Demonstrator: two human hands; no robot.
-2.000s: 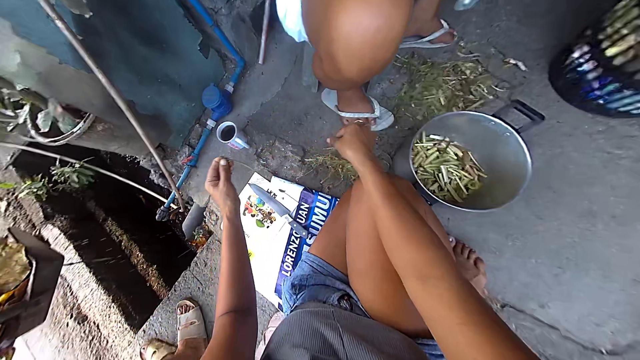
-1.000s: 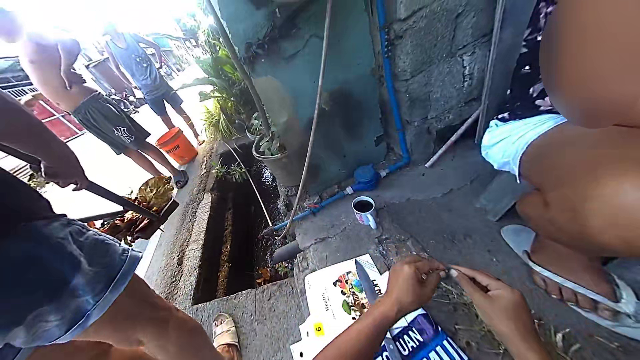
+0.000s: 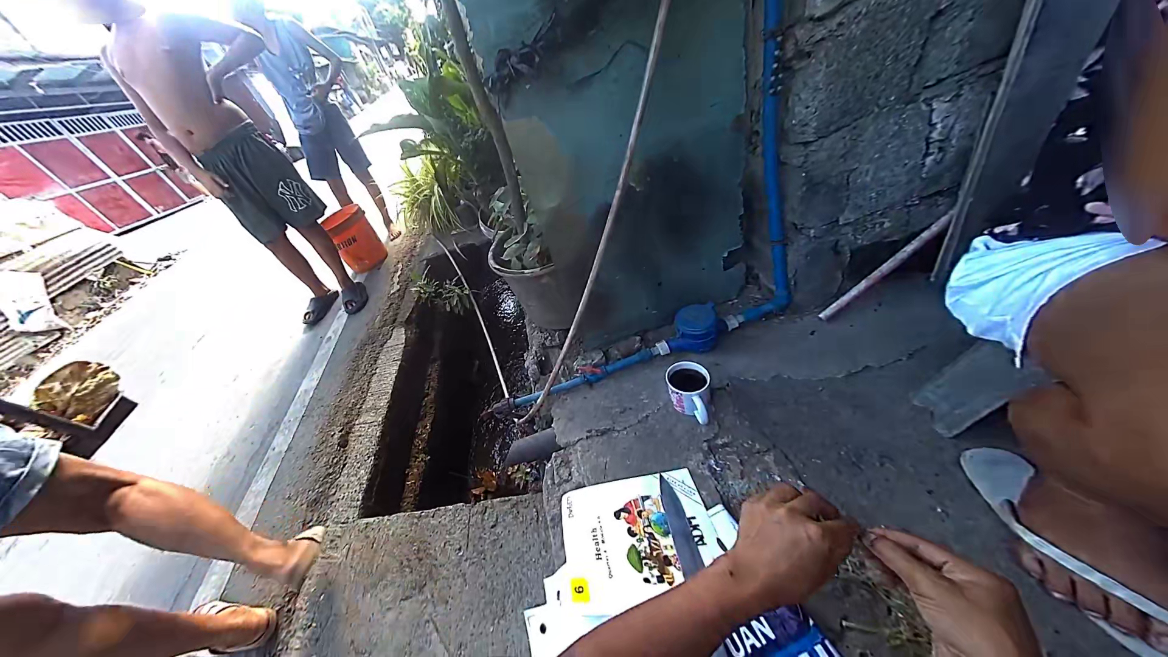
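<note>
My left hand [image 3: 794,538] reaches in from the lower left, its fingers bent and pinched together. Almost meeting it fingertip to fingertip is my right hand [image 3: 958,593], with thumb and forefinger closed. Something thin may be between them, too small to make out. Under my left forearm lies a printed booklet [image 3: 598,520] with pictures and writing, and a knife blade [image 3: 680,525] rests on it, its handle hidden. A blue-and-white printed sheet [image 3: 771,630] shows below. Plant scraps [image 3: 876,602] lie on the ground by my right hand.
A mug of dark liquid [image 3: 688,388] stands beyond the booklet, near a blue water meter [image 3: 696,324] and pipe. An open drain [image 3: 447,401] runs at left. A person's sandalled foot [image 3: 1049,538] is at right; people stand near an orange bucket [image 3: 356,239].
My hands, apart two seconds ago, are now close together. The view has swung left, bringing the street and people in; the pot of cut stems seen earlier is out of view.
</note>
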